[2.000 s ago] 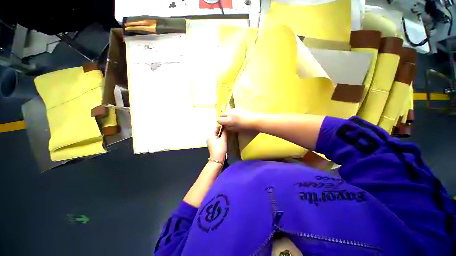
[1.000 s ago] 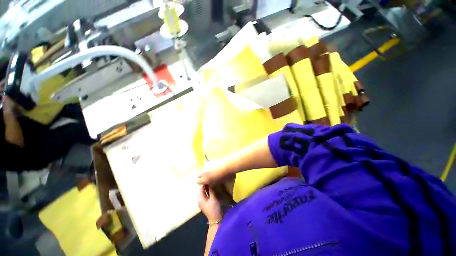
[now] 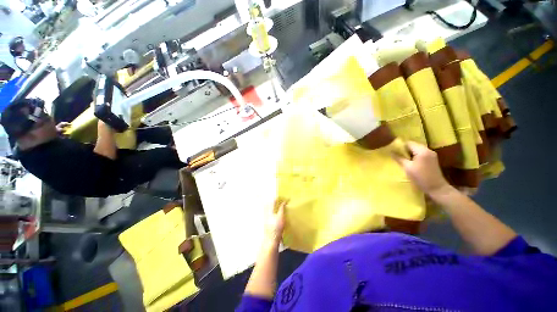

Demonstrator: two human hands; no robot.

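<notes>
A yellow panel (image 3: 342, 195) with brown trim lies spread in front of me, over a white board (image 3: 235, 183). My right hand (image 3: 423, 169) pinches the panel's right edge near a brown patch (image 3: 375, 138). My left hand (image 3: 278, 220) is at the panel's lower left edge; its fingers are partly washed out by glare, and I cannot tell whether it grips. A grey-white piece (image 3: 354, 116) shows behind the panel. Stacked yellow bundles with brown ends (image 3: 432, 103) stand to the right.
A smaller yellow pile (image 3: 160, 259) is at the lower left above the floor. A white curved arm (image 3: 183, 78), a red plate (image 3: 247, 97) and a thread stand (image 3: 261, 36) are behind the board. A person in black (image 3: 79, 164) sits at the left.
My hands were together at the panel's left edge and are now apart. My right hand has moved right to the far edge, and the panel lies more spread. The view has turned.
</notes>
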